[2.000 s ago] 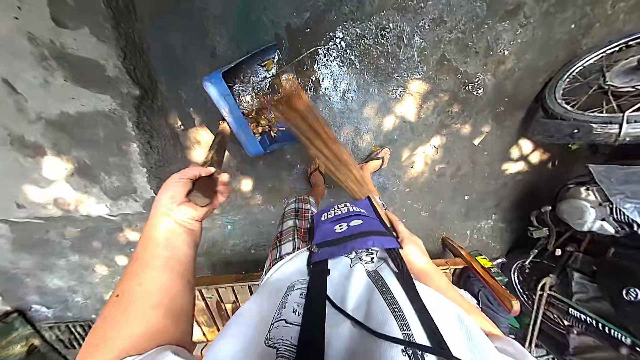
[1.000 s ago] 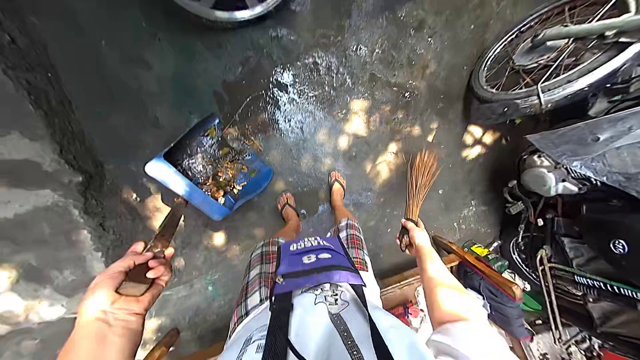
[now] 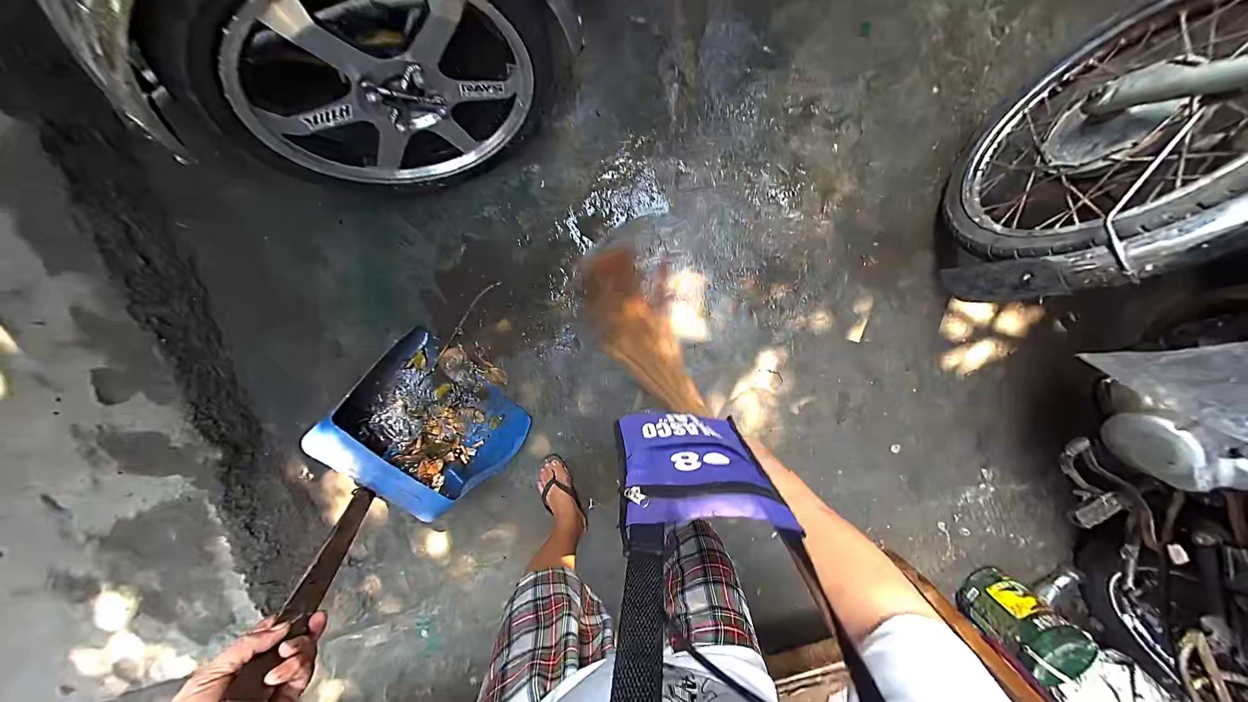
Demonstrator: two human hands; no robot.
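Note:
My left hand (image 3: 258, 663) grips the wooden handle (image 3: 327, 565) of a blue plastic dustpan (image 3: 414, 492) at the lower left. Dry leaves and litter (image 3: 434, 434) lie in the pan, some at its open edge. A stick broom (image 3: 643, 336), blurred by motion, reaches over the wet concrete floor ahead of my feet. My right forearm (image 3: 819, 526) runs toward the broom's near end, but a purple pouch (image 3: 697, 468) hanging on straps hides my right hand.
A car wheel (image 3: 390, 97) stands at the upper left, a spoked motorcycle wheel (image 3: 1102, 166) at the upper right. Motorcycle parts (image 3: 1160, 448) and a green plastic bottle (image 3: 1033, 624) are at the right. My sandaled foot (image 3: 561, 492) is beside the dustpan.
The broom, held out at my right side a second ago, has swung left to the floor ahead of me. The view has shifted, showing more of the car wheel.

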